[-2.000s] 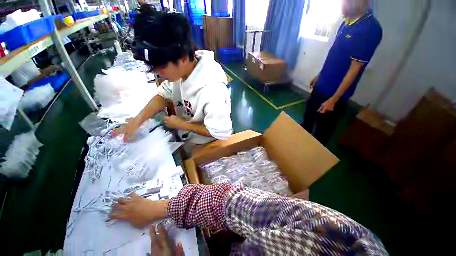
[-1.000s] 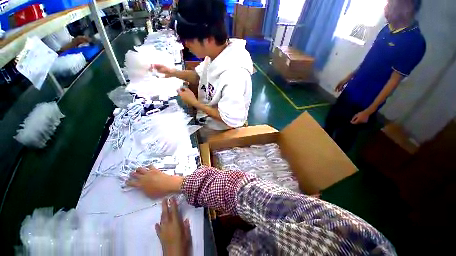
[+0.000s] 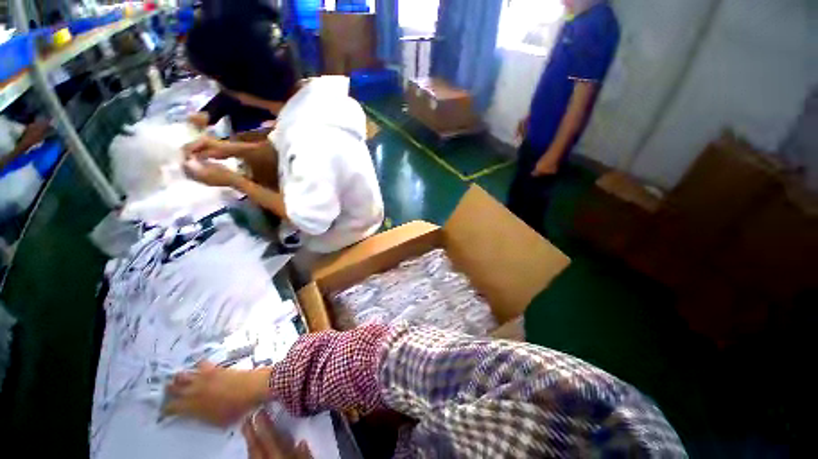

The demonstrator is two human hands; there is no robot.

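Observation:
White cables with small white blocks lie spread in a blurred heap on the paper-covered bench. My right hand, in a checked sleeve, is palm down at the near edge of the cables, blurred; whether its fingers grip any cable cannot be told. My left hand is low at the bottom edge, partly cut off, over the white paper, with fingers apart and nothing seen in it. An open carton beside the bench holds rows of clear-bagged white units.
A coworker in a white hoodie works at the bench ahead, hands at a fluffy heap of clear bags. A person in a blue shirt stands at the right. Brown cartons stand by the curtains. A shelf post rises at the left.
The view has swung, shifting the scene left. My right hand remains at the cables' near edge and my left hand is lower in the picture. The coworker's two hands have come together at the bag heap.

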